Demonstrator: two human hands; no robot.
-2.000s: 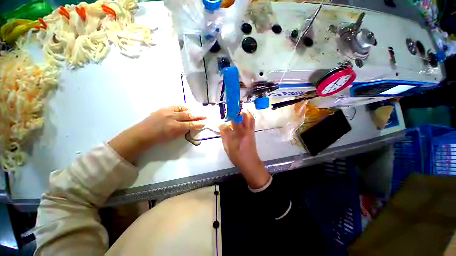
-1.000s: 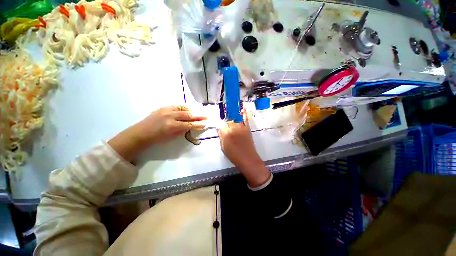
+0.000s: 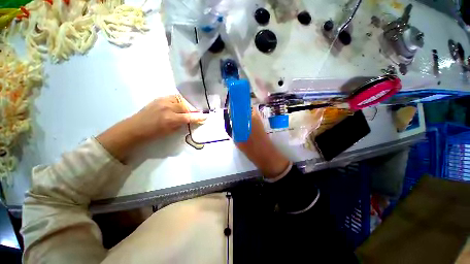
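My left hand (image 3: 167,119) lies on the white tabletop, its fingertips pointing at the needle area. White glare there hides whether a cream piece is under the fingers. My right hand (image 3: 259,147) reaches behind the blue guard (image 3: 240,110), which hides most of its fingers and anything they hold. The white sewing machine head (image 3: 304,56) stands beyond both hands. A small curved tan object, perhaps thread snips (image 3: 195,143), lies just below my left fingertips.
A tangled cream-peach heap (image 3: 18,98) lies far left, with cream bunches (image 3: 59,33) behind it. Right of the needle are a dark phone (image 3: 342,136) and a red-rimmed dial (image 3: 375,93). Blue crates (image 3: 456,154) stand at right.
The view has moved closer to the machine and tilted. My right hand has moved farther in behind the blue guard. My left hand stays near the needle area.
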